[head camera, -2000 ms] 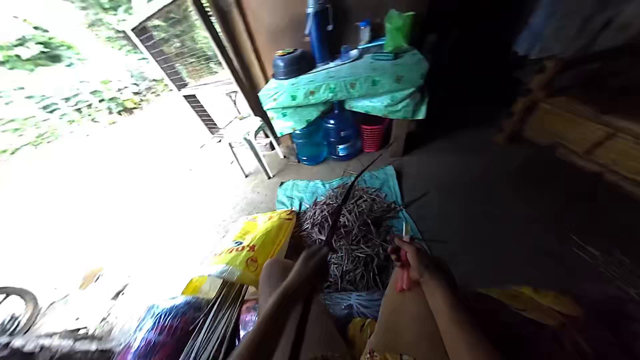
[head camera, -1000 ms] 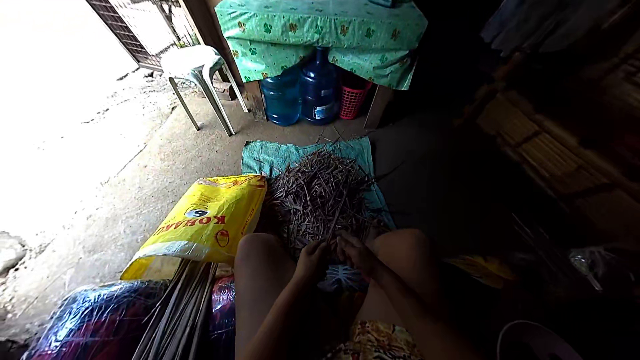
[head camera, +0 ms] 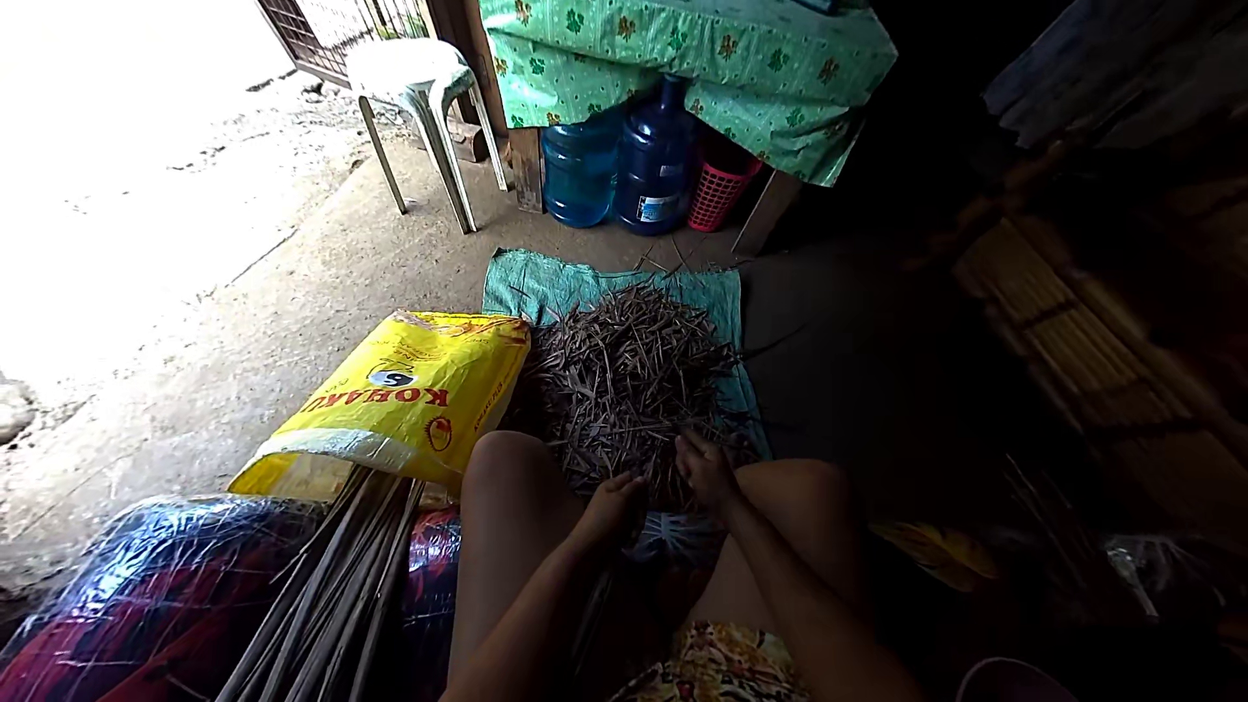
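A heap of short, dry plant strips [head camera: 634, 361] lies on a green woven sack [head camera: 526, 283] on the floor before my knees. Over its near edge is my left hand [head camera: 614, 507], its fingers curled; a dark strip seems to run down beneath it, but the grip is too dark to make out. My right hand [head camera: 704, 466] is near the heap's lower right, fingers extended together, and whether it holds anything is unclear. A bundle of long dry strips [head camera: 336, 595] sticks out of a yellow printed sack [head camera: 390, 400] left of my knees.
Plastic-wrapped bundles [head camera: 146, 595] lie at lower left. Ahead stand a white plastic stool [head camera: 409, 73] and a table with a green patterned cloth [head camera: 682, 49]. Blue water jugs [head camera: 653, 166] and a red basket [head camera: 720, 195] sit beneath it. Slatted wooden furniture [head camera: 1092, 361] is at right.
Two seconds ago my left hand held a long dark strip upright and something red showed at my right hand; neither shows there now. My hands came together, then moved slightly apart. The view has tilted down.
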